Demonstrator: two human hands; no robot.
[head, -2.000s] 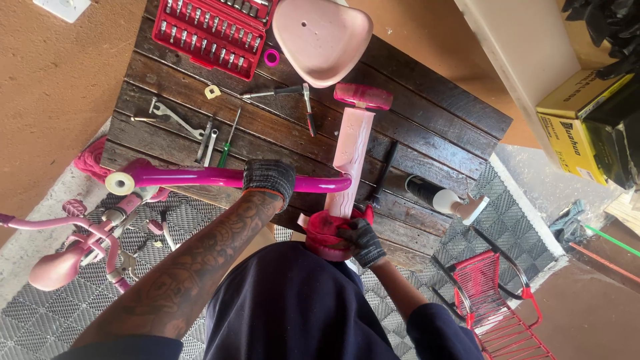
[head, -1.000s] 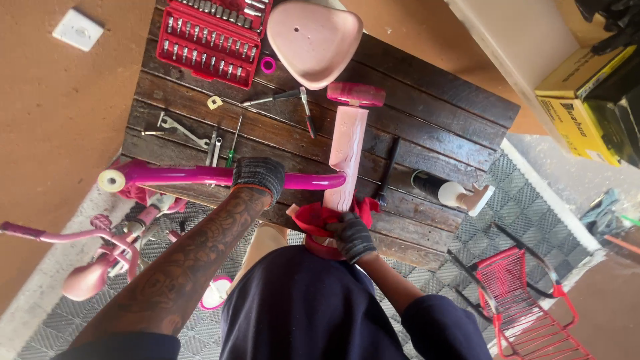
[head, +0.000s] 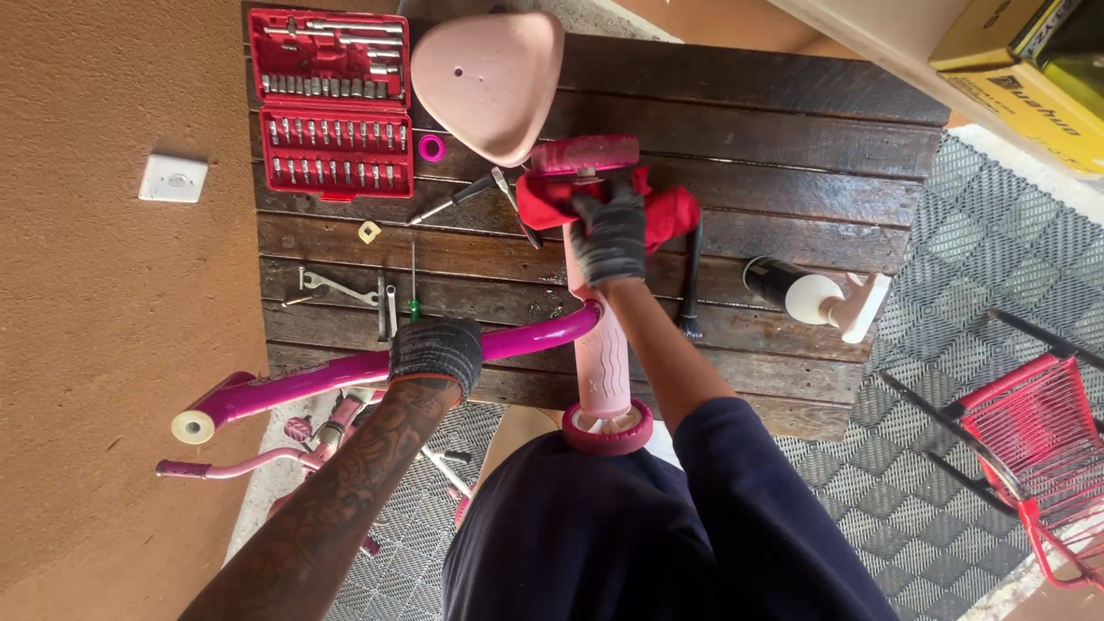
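My left hand (head: 435, 355), in a dark knit glove, is closed around the magenta metal tube of a small ride-on frame (head: 310, 382). The tube runs into a pale pink plastic axle housing (head: 601, 362) with wavy lines moulded on it. A pink wheel (head: 609, 429) sits at its near end against my clothing, and another pink wheel (head: 586, 155) is at its far end. My right hand (head: 611, 231), also gloved, presses a red cloth (head: 668, 211) on the housing just below the far wheel. The fingertips are partly hidden in the cloth.
On the slatted wooden table (head: 776, 121) lie an open red socket set (head: 336, 103), a pink plastic seat (head: 487, 82), screwdrivers, wrenches (head: 341, 286), a magenta ring (head: 432, 148), a black-handled brush (head: 693, 276) and a spray bottle (head: 806, 293). A red corded chair (head: 1031, 414) stands at right.
My right hand and the red cloth have moved from the near wheel up to the far wheel. The near wheel is now uncovered. My left hand still holds the tube.
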